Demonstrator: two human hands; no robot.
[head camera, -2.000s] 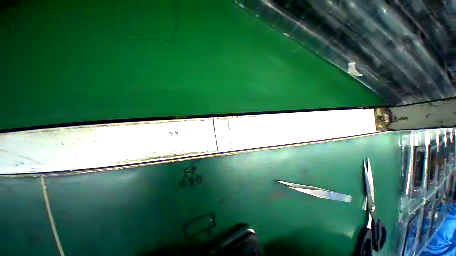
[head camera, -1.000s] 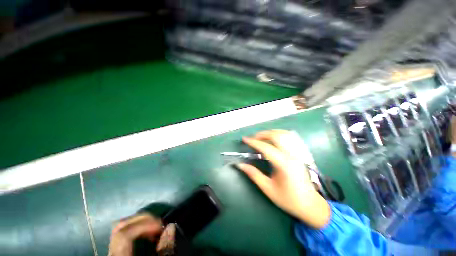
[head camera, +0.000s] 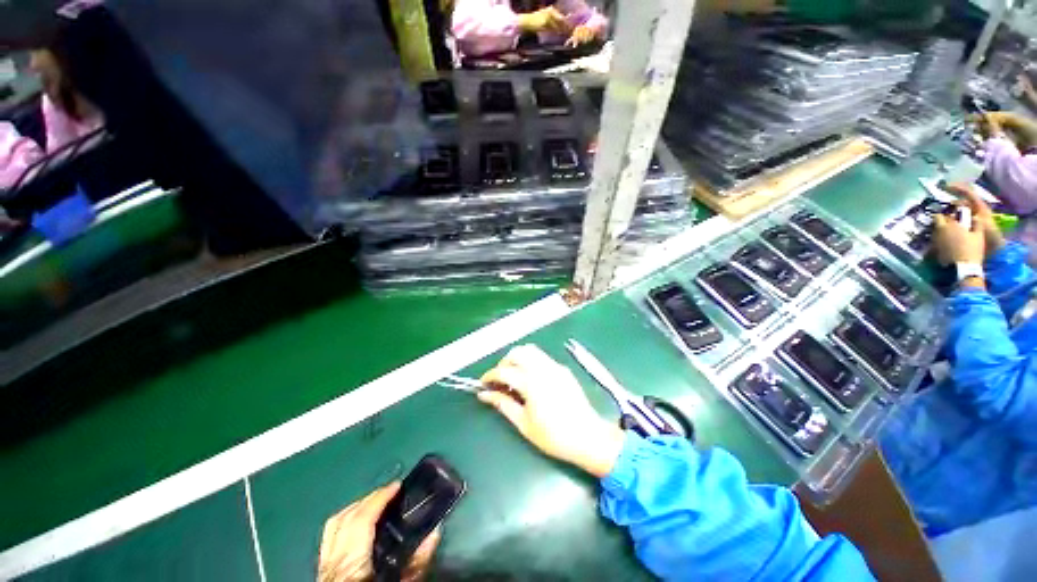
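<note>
My left hand (head camera: 355, 539) holds a black phone housing (head camera: 423, 496), tilted, at the bottom of the view. My right hand (head camera: 541, 405), in a blue sleeve, is to the right and above it, shut on slim silver tweezers (head camera: 461, 383) whose tips point left, near the white edge strip. The tweezers and the housing are apart. Scissors (head camera: 615, 390) with black handles lie on the green bench just right of my right hand. A clear blister tray (head camera: 723, 362) with several black housings in rows lies farther right.
Stacked trays (head camera: 466, 255) stand behind the white strip (head camera: 298, 430), left of a white post (head camera: 632, 148). More stacks (head camera: 785, 102) are on a tan board (head camera: 785, 183). Another person's hands (head camera: 962, 241) work at the right. A brown box (head camera: 870, 517) is at the near edge.
The view has swung up and right, showing more of the trays and people. My right hand has closed on the tweezers and holds them. The housing remains in my left hand.
</note>
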